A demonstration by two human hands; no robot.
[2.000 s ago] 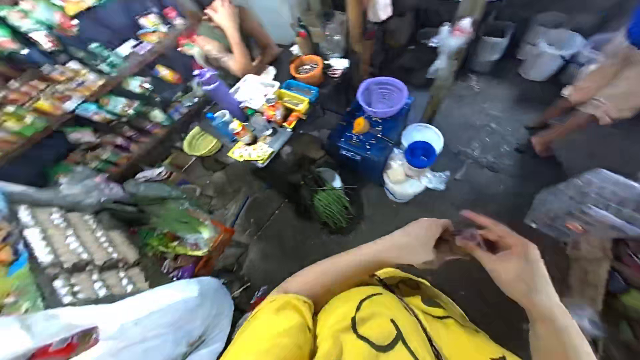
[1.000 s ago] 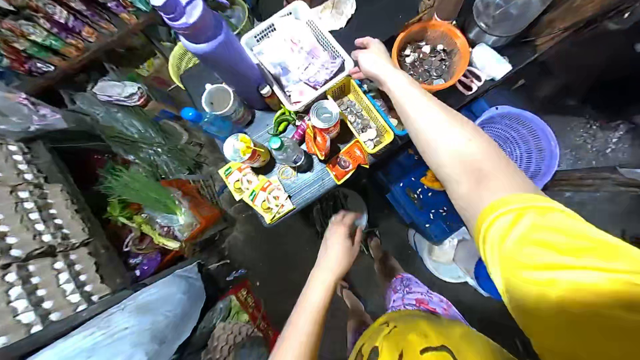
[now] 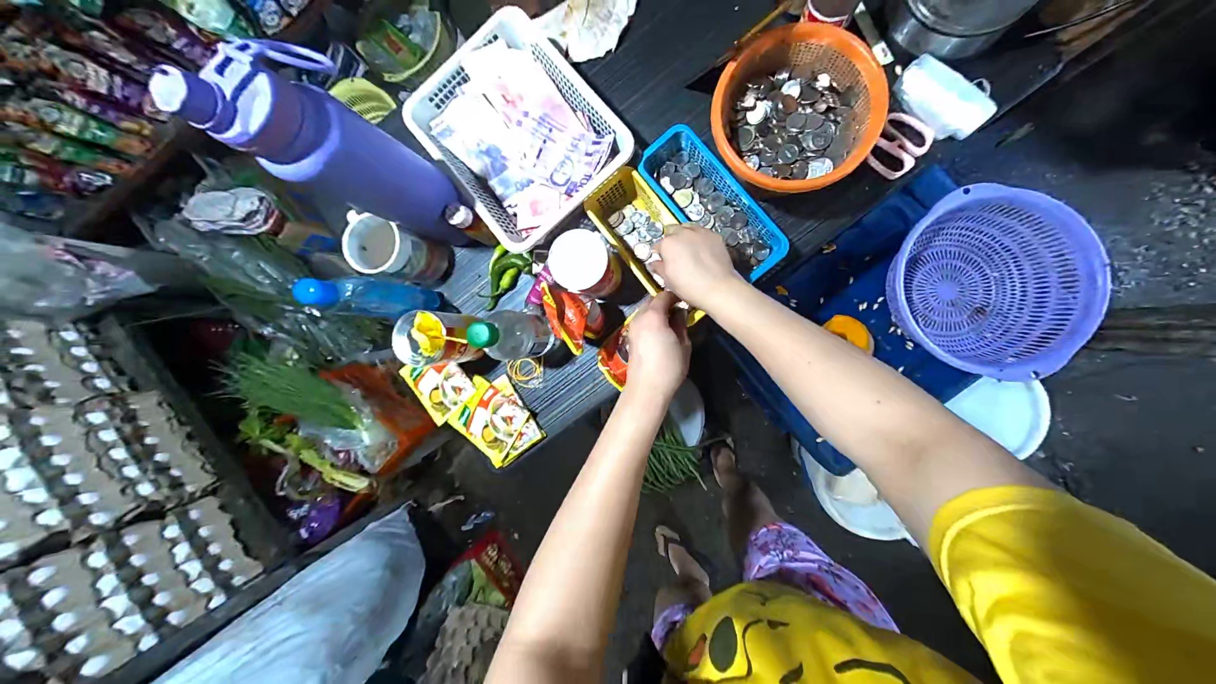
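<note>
My right hand [image 3: 696, 263] reaches into a yellow plastic basket [image 3: 597, 207] of coins, its fingertips among the coins [image 3: 635, 228]. Close by, at the basket's near end, is my left hand [image 3: 657, 344], fingers bent; whether it holds anything is hidden. Against the yellow basket lies a blue basket [image 3: 774, 249] of coins. An orange colander [image 3: 879, 90] with more coins stands to the upper right. Banknotes [image 3: 532, 123] lie in a white basket [image 3: 415, 112] at the upper left. Red packets [image 3: 567, 313] and a white-lidded jar [image 3: 579, 261] are beside my hands.
A purple bottle [image 3: 356, 157], a mug [image 3: 375, 245], a green-capped bottle [image 3: 518, 334] and yellow seasoning packets [image 3: 494, 418] crowd the table's left part. Scissors [image 3: 901, 144] lie by the colander. A purple basket [image 3: 1002, 280] is at right, egg trays [image 3: 95, 513] at lower left.
My right hand has moved from the edge of the white basket to the coins in the yellow one. My left hand, lower and apart a second ago, is now up beside it. The table is nearer than at first.
</note>
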